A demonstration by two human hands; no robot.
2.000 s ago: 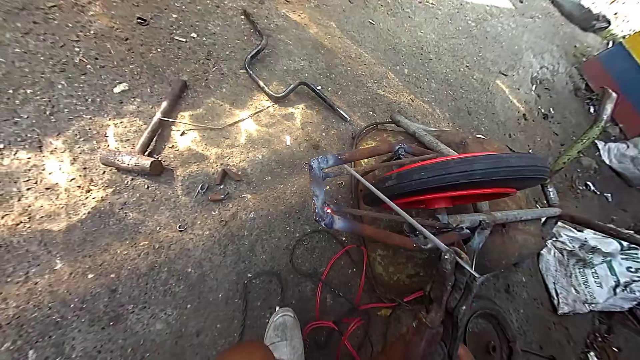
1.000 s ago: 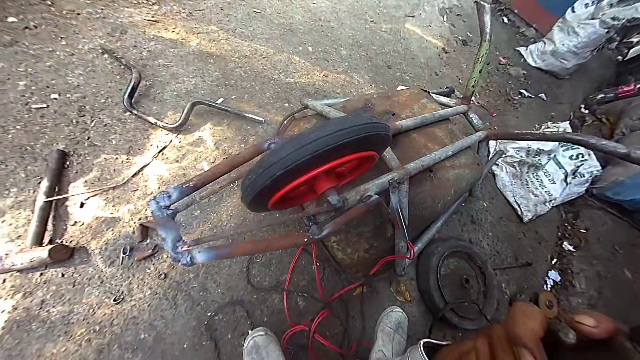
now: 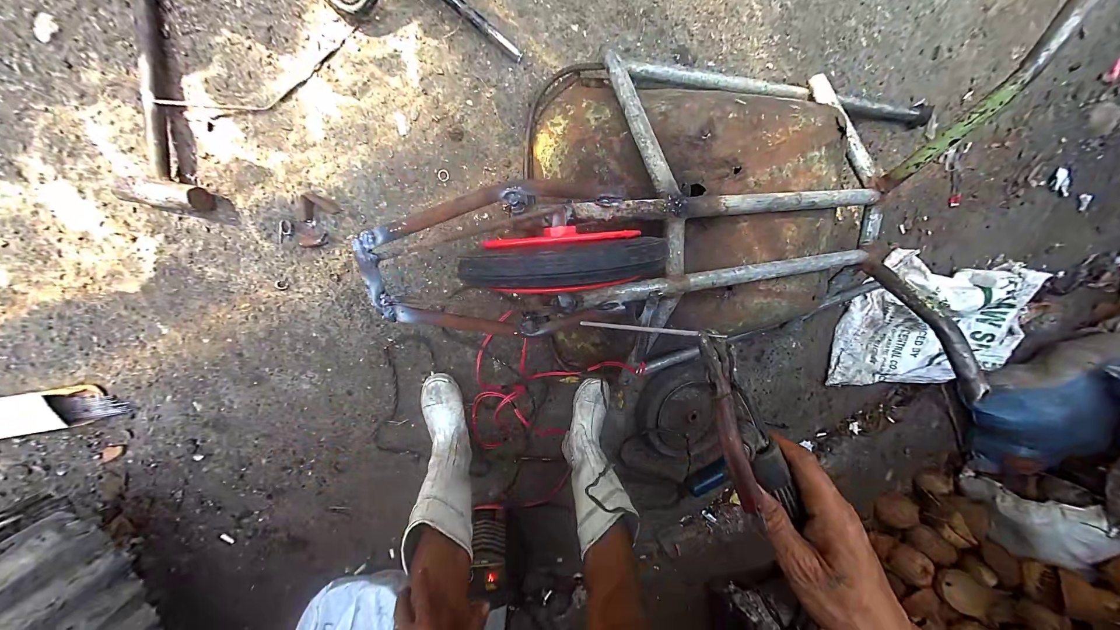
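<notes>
My right hand (image 3: 818,534) grips a welding electrode holder (image 3: 735,429) at the lower right, with a thin welding rod (image 3: 639,328) clamped in its jaws and pointing left. The rod's tip lies over or near the lower side of a metal wheelbarrow frame (image 3: 770,203); contact cannot be told. A black tire on a red rim (image 3: 564,264) sits between the frame's bars. Bluish weld marks show on the rusty front bracket (image 3: 372,276). My left hand (image 3: 442,604) is near my leg at the bottom edge, partly cut off, and its hold is unclear.
Red cable (image 3: 503,402) lies between my white boots (image 3: 446,429). A loose wheel (image 3: 687,416) rests below the frame. A hammer (image 3: 162,192) lies at upper left, a pack of welding rods (image 3: 61,411) at left. Printed sack (image 3: 936,319), coconut shells (image 3: 945,560) and a person's blue clothing (image 3: 1050,420) are at right.
The view has shifted. My right hand, at the lower right edge one second ago, now shows farther in with the electrode holder and rod. My left hand has come into view at the bottom.
</notes>
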